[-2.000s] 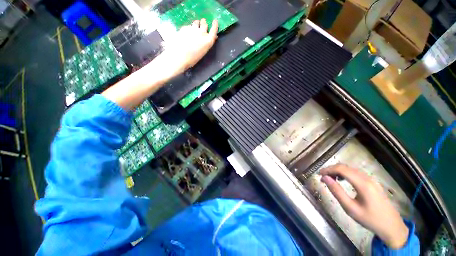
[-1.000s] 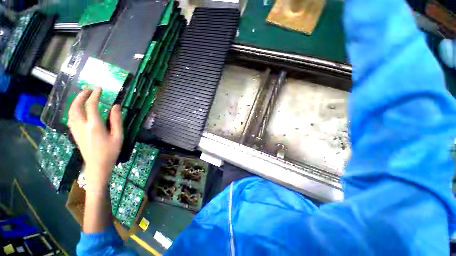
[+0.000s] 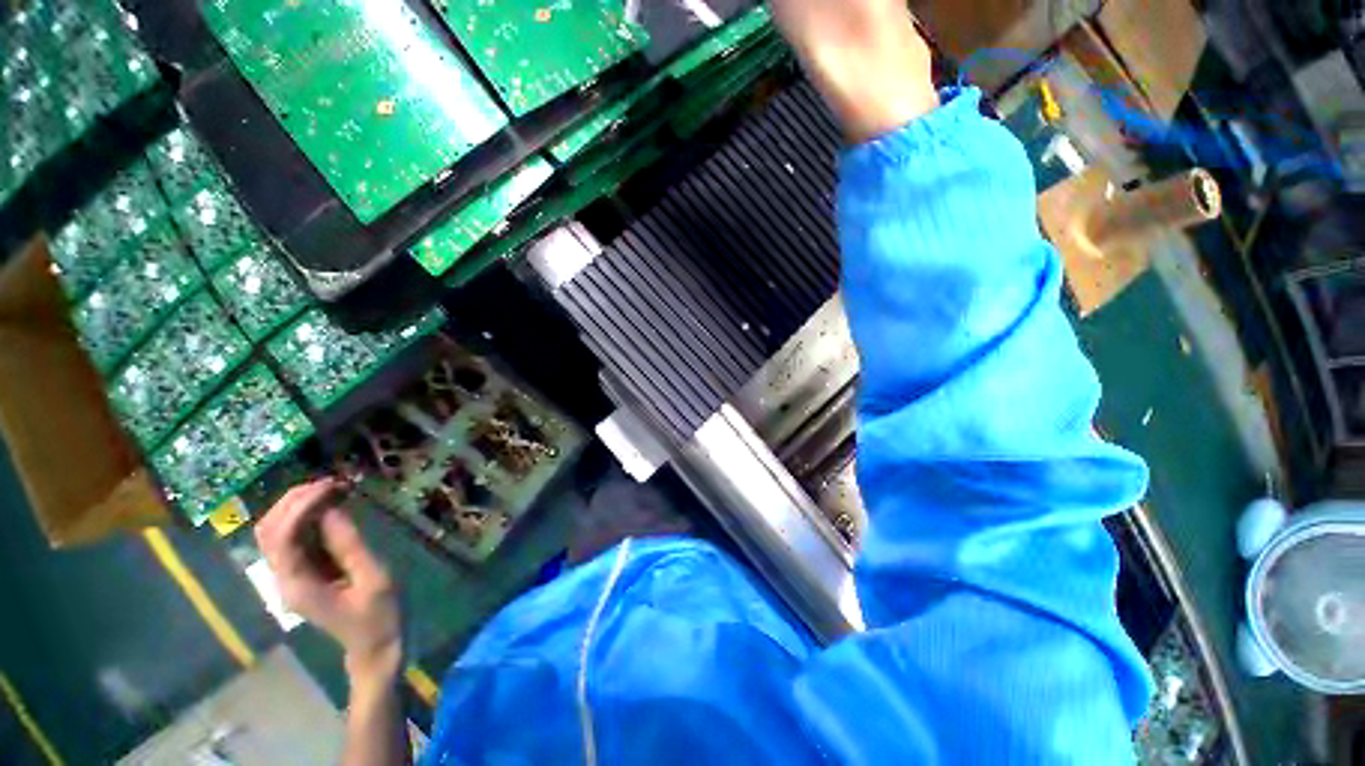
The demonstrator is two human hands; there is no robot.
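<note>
My left hand [image 3: 333, 576] is at the lower left, beside the corner of a carrier fixture [image 3: 467, 454] with several openings. Its fingers are curled and apart from the thumb, with nothing seen in it; contact with the fixture cannot be told. My right hand [image 3: 865, 60] is at the top, cut off by the picture's edge, its fingers out of view. Shiny plain-side green boards [image 3: 352, 97] lie on a black tray stack at the top. Populated board panels [image 3: 180, 322] are at the left.
A ribbed black rack [image 3: 674, 285] lies across the conveyor's end, above its silver rail [image 3: 771, 516]. My right sleeve covers much of the conveyor. A tan stand [image 3: 1100, 240] and a round fan [image 3: 1329, 599] are at the right. A cardboard box [image 3: 53, 412] is at the left.
My left hand has moved off the plain green boards down to beside the fixture. My right arm now reaches up over the ribbed rack. The view has shifted and turned.
</note>
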